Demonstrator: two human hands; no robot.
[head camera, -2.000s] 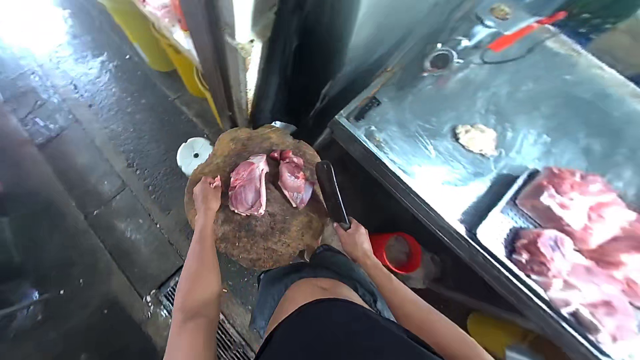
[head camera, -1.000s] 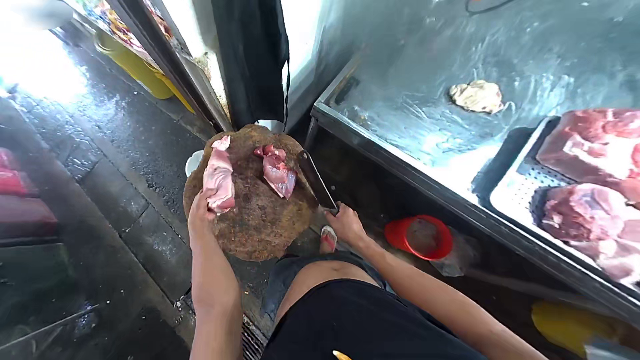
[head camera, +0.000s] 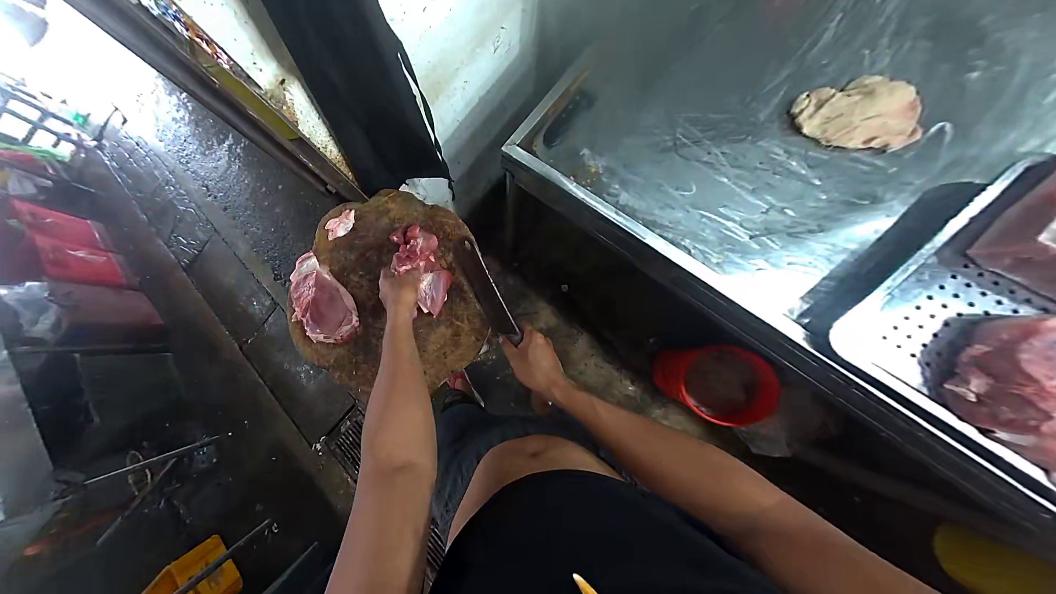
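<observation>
My left hand (head camera: 400, 290) grips a piece of raw meat (head camera: 416, 250) on the round wooden chopping block (head camera: 371, 355); its fingers are partly hidden by the hand and meat. In my right hand (head camera: 536, 359) is the handle of a cleaver (head camera: 487, 285), its long dark blade lying along the block's right edge. A larger slab of raw meat (head camera: 322, 300) rests at the block's left edge, apart from my hand. Near the back left of the block lies a small pinkish scrap (head camera: 340, 223).
A metal table (head camera: 627, 235) at the right holds a pale flat piece of meat or fat (head camera: 858, 114) and a perforated tray (head camera: 887, 330) with large raw cuts. Below its edge stands a red bucket (head camera: 718, 385). A dark post (head camera: 355, 91) rises behind the block.
My left hand has let go of the larger slab, which now lies at the block's left edge, and has moved right onto the other piece. The cleaver stays in my right hand.
</observation>
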